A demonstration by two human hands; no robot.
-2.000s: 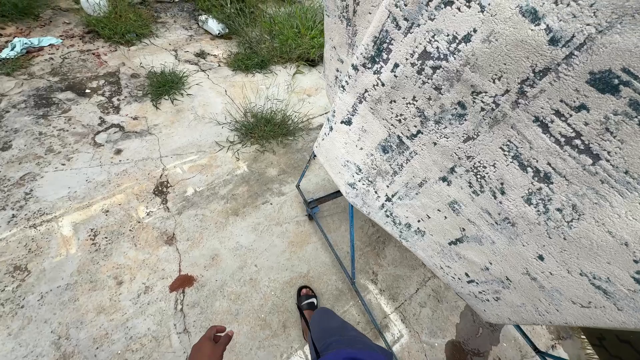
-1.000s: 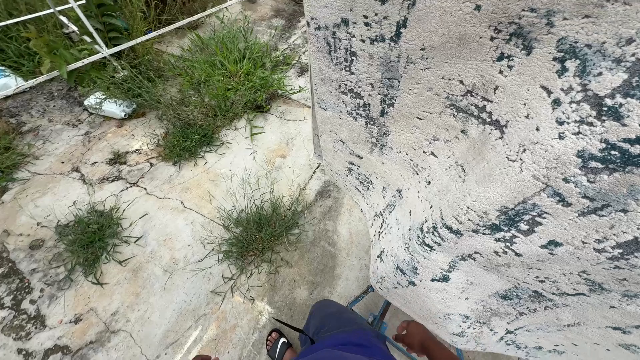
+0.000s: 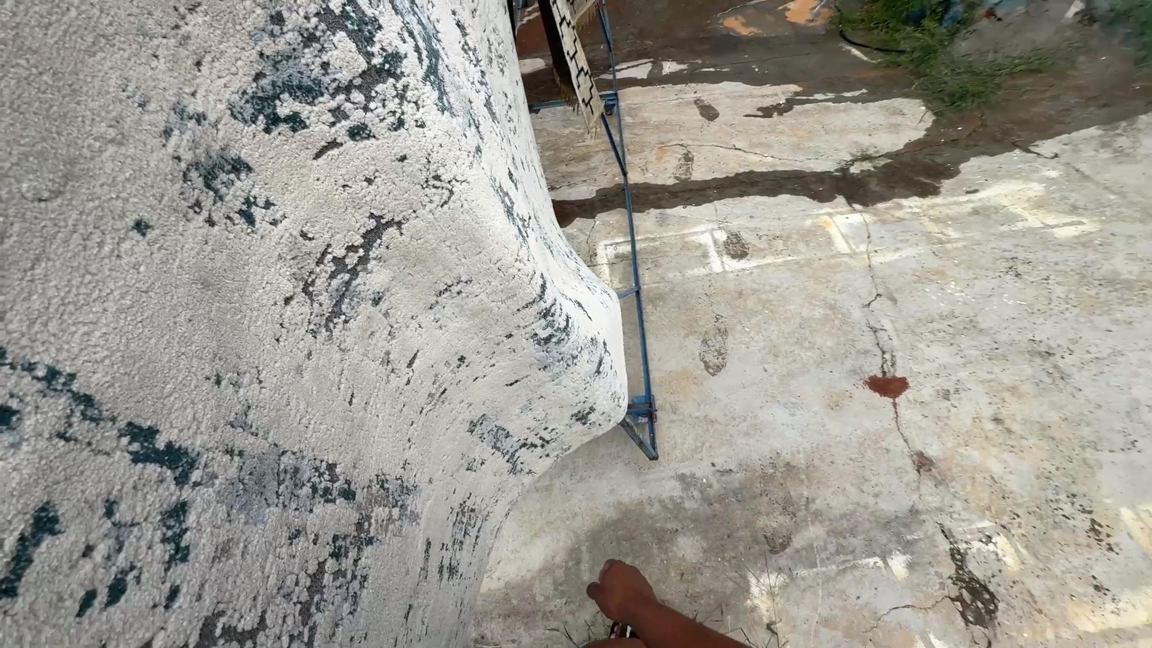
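Observation:
A large cream rug (image 3: pixel 360 270) with grey and dark teal patches hangs over the left half of the view, its edge curving out beside a blue metal frame (image 3: pixel 637 270). My right hand (image 3: pixel 621 589) is at the bottom centre, to the right of the rug's lower edge, with a gap between them in the picture. Its fingers are curled in, and nothing shows in them. My left hand is not in view. Most of the frame is hidden behind the rug.
Cracked concrete ground (image 3: pixel 792 342) lies to the right, with a reddish-brown stain (image 3: pixel 887 387) and a dark wet strip (image 3: pixel 720 189). A patterned, fringed textile (image 3: pixel 576 63) hangs at the top. Grass (image 3: pixel 945 63) grows at the upper right. Part of a sandalled foot shows below my hand.
The view has swung round strongly, so the rug now fills the left side instead of the right. A hand at the bottom left edge one second ago is no longer seen.

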